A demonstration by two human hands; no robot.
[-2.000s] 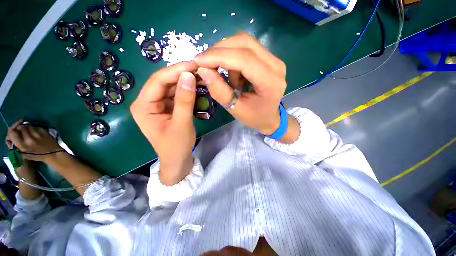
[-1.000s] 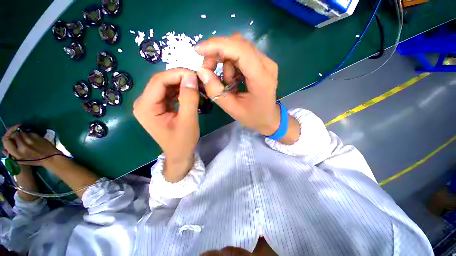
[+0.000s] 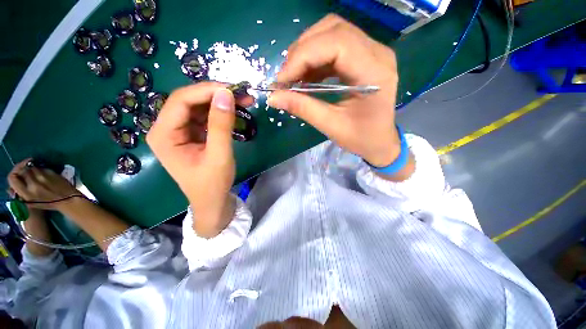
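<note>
My left hand (image 3: pixel 202 138) pinches a small dark greenish part (image 3: pixel 240 88) between thumb and fingertips. My right hand (image 3: pixel 344 90) holds silver tweezers (image 3: pixel 328 87) like a pen, with their tips pointing left at the small part. Whether the tips touch it is too small to tell. A round black housing (image 3: pixel 245 124) lies just below the held part, partly hidden by my left hand. A loose pile of tiny white pads (image 3: pixel 234 66) lies on the green mat beyond my hands.
Several black housings (image 3: pixel 128 101) lie scattered at left; another (image 3: pixel 194 65) touches the pile. A blue equipment box (image 3: pixel 392 14) stands at top right beside cables (image 3: pixel 464 40). Another person's hands (image 3: pixel 40 185) are at far left. A blue stool (image 3: pixel 552 64) stands beyond the bench edge.
My hands have moved apart. The tweezers, earlier tucked in my right hand, now extend from its fingertips toward the part in my left hand. More of the housing below and of the pads shows.
</note>
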